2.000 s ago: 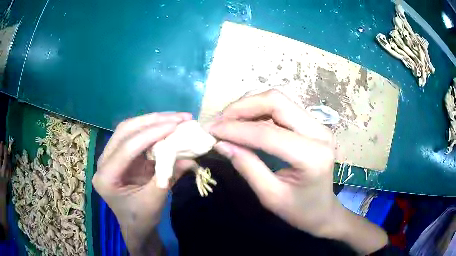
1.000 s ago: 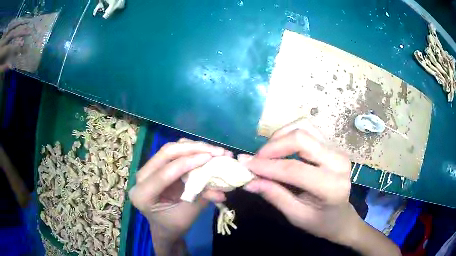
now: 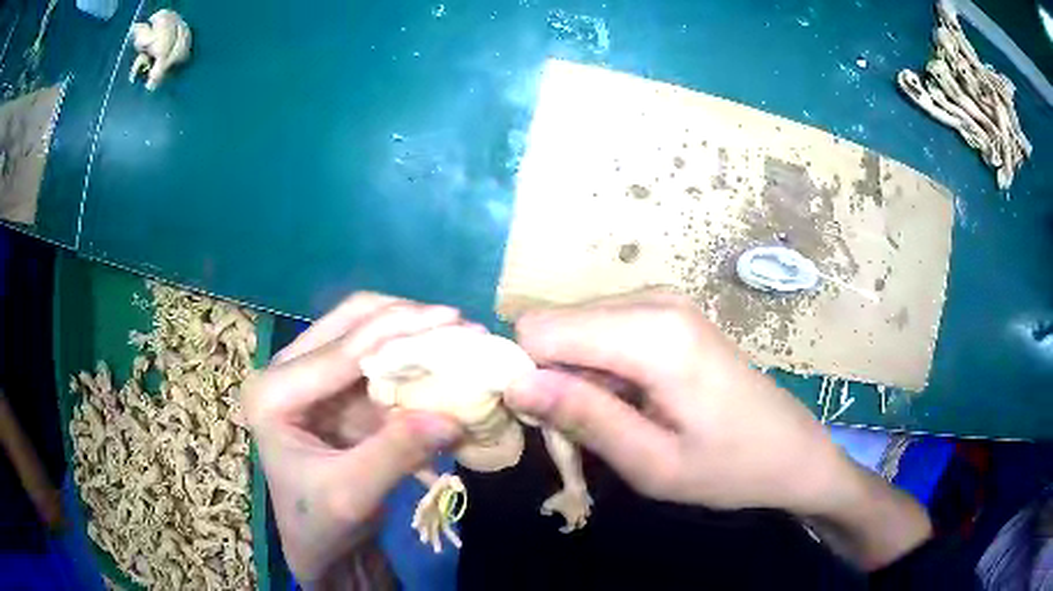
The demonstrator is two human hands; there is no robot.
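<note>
A cream figure body (image 3: 445,375) is between my two hands, in front of the bench edge. My left hand (image 3: 346,421) grips its left side, thumb in front. My right hand (image 3: 658,398) pinches its right side with thumb and fingers. Two small splayed moulded hands hang below the body. The left moulded hand (image 3: 437,511) has a yellowish ring around or beside it. The right moulded hand (image 3: 568,506) hangs from a thin arm. On the tan cardboard (image 3: 577,173) stands a small oval liquid dish (image 3: 776,269), with a cotton swab (image 3: 849,286) resting at it.
A green bin (image 3: 268,462) with loose cream parts (image 3: 167,450) is at lower left. Long cream pieces (image 3: 970,98) lie at the upper right of the green bench (image 3: 335,150). Another cream figure (image 3: 165,46) lies at upper left. Thin sticks show at the near bench edge.
The body has turned between my hands, and a second moulded hand now shows below it at the right. The cream figure at upper left came into view.
</note>
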